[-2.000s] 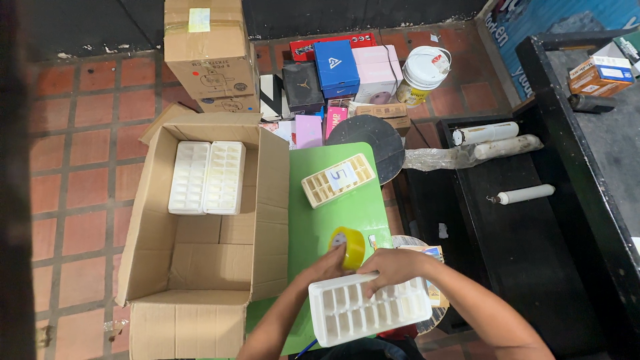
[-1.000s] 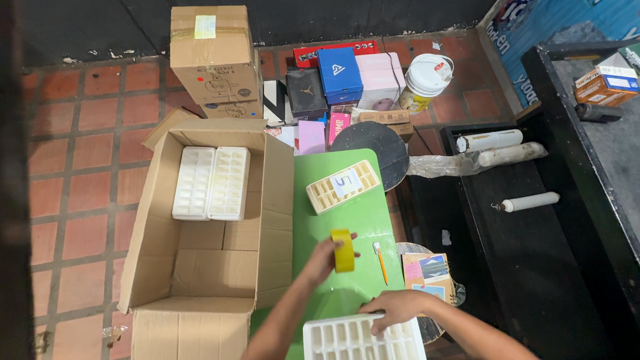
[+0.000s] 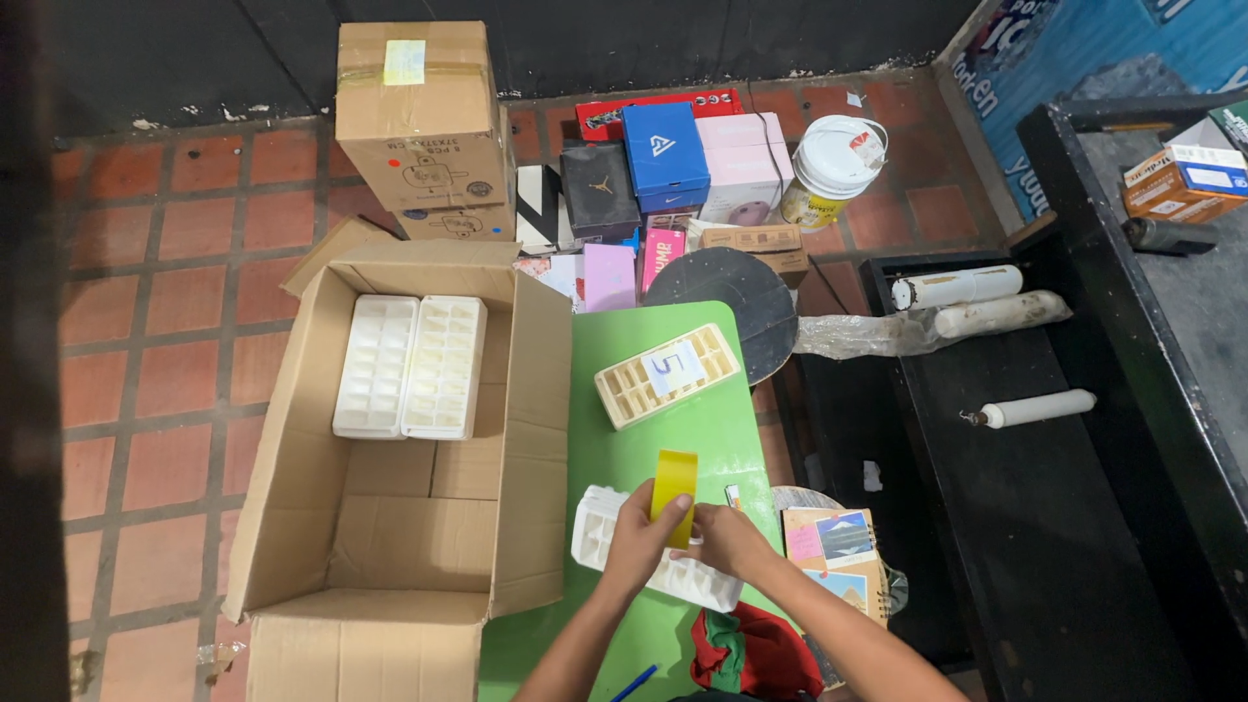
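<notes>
My left hand (image 3: pixel 639 536) holds a roll of yellow tape (image 3: pixel 675 492) upright, its thumb across the side. My right hand (image 3: pixel 729 542) is close against the roll's right side, fingers bent; what its fingertips grip is hidden. Beneath both hands, white ice cube trays (image 3: pixel 595 531) lie slanted on a green table (image 3: pixel 702 439). Farther back on the table is a cream ice cube tray (image 3: pixel 624 395) with a numbered paper on it. Two stacks of white ice cube trays (image 3: pixel 375 366) stand side by side in the open cardboard box (image 3: pixel 414 546).
A blue pen (image 3: pixel 634 682) and a red and green cloth (image 3: pixel 756 648) lie near me. A spiral notebook (image 3: pixel 829 546) is right of the table. Shoe boxes (image 3: pixel 666 156), a white bucket (image 3: pixel 837 161) and a round black stool top (image 3: pixel 726 302) stand behind it.
The white trays, held by my right hand at the near edge, now lie on the table beneath both hands. My right hand has let go of their edge and moved to the tape roll.
</notes>
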